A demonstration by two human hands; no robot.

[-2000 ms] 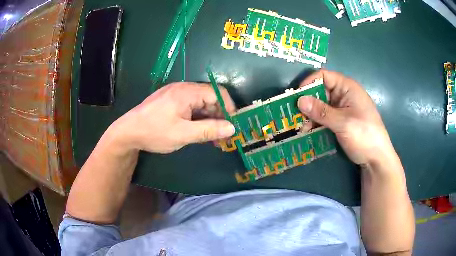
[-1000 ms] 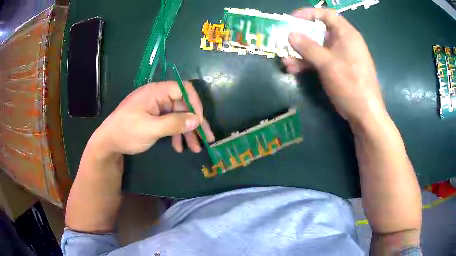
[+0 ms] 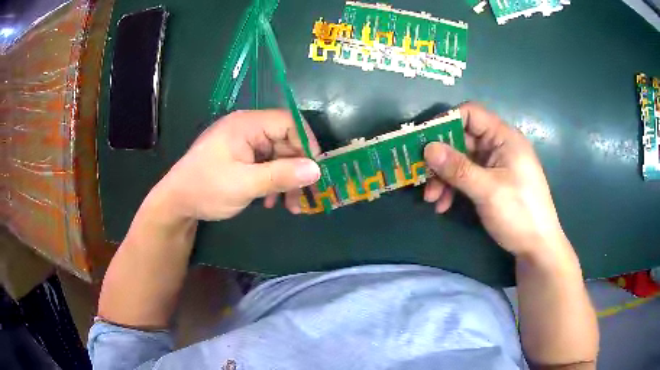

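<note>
A green board strip (image 3: 383,162) with a pale toothed upper edge and yellow-orange flex hooks is held between both hands. My left hand (image 3: 250,170) pinches its left end together with a thin green edge rail (image 3: 288,92), which slants up and away toward the rail pile. My right hand (image 3: 488,170) grips the strip's right end, thumb on top. Whether the rail is still joined to the strip cannot be told, as my left fingers cover that end.
Overlapping separated strips (image 3: 405,40) lie beyond my hands. Loose waste rails (image 3: 242,69) and a black smartphone (image 3: 136,79) are at left, beside an orange plastic-wrapped carton (image 3: 47,137). More boards lie at the far edge (image 3: 528,7) and far right (image 3: 648,126).
One of the two held strips has left my right hand, which was over the far stack a second ago. My right hand is back and grips the remaining strip's right end.
</note>
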